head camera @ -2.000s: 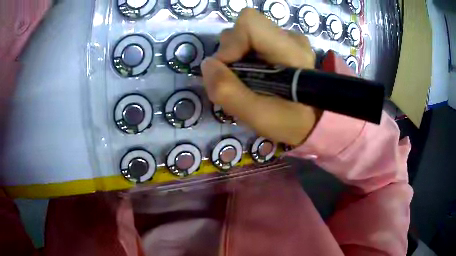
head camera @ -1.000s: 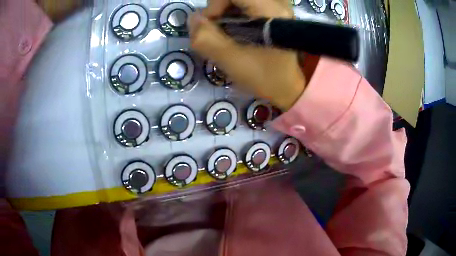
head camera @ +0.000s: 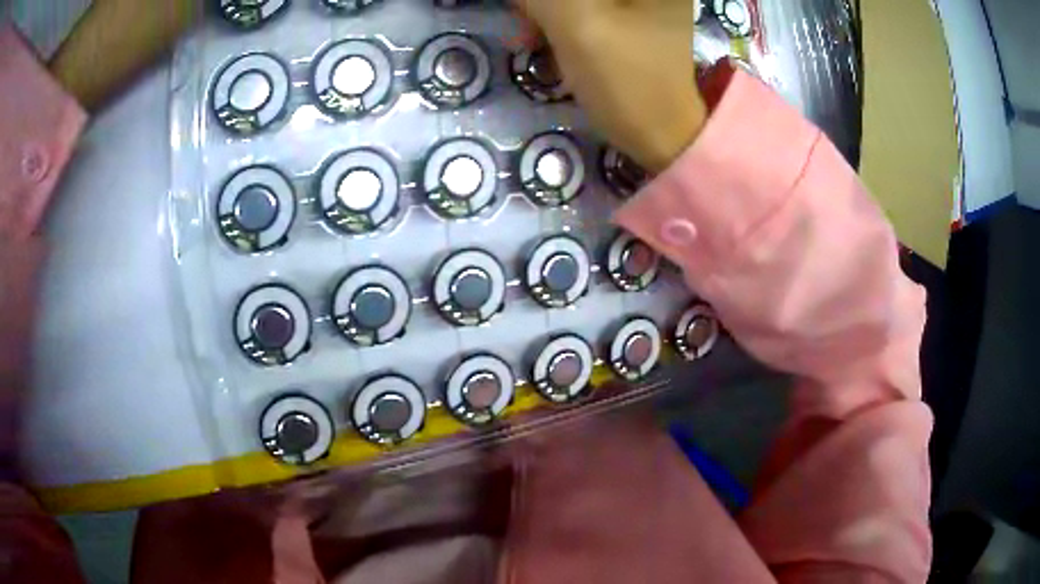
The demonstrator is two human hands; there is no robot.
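Note:
A clear blister tray (head camera: 325, 245) lies in front of me, slightly turned, with rows of round units (head camera: 469, 286) in its pockets. Each unit has a dark rim, a white ring and a silver-grey centre. My right hand (head camera: 622, 69) is over the tray's upper part; its fingers are cut off by the top edge, and no marker shows. My left hand (head camera: 126, 46) is at the top left beside the tray; only skin near the wrist shows and the fingers are out of the picture.
The white table top (head camera: 108, 308) has a yellow tape line (head camera: 126, 488) along its front edge. A brown cardboard sheet (head camera: 912, 126) is at the right, with a white, blue-edged surface (head camera: 983, 103) beyond it. My pink-clad lap is below the tray.
My right hand has moved up to the top edge, and the black marker it held has gone out of view. The tray's units show lower in the picture. My left wrist shows more at the top left.

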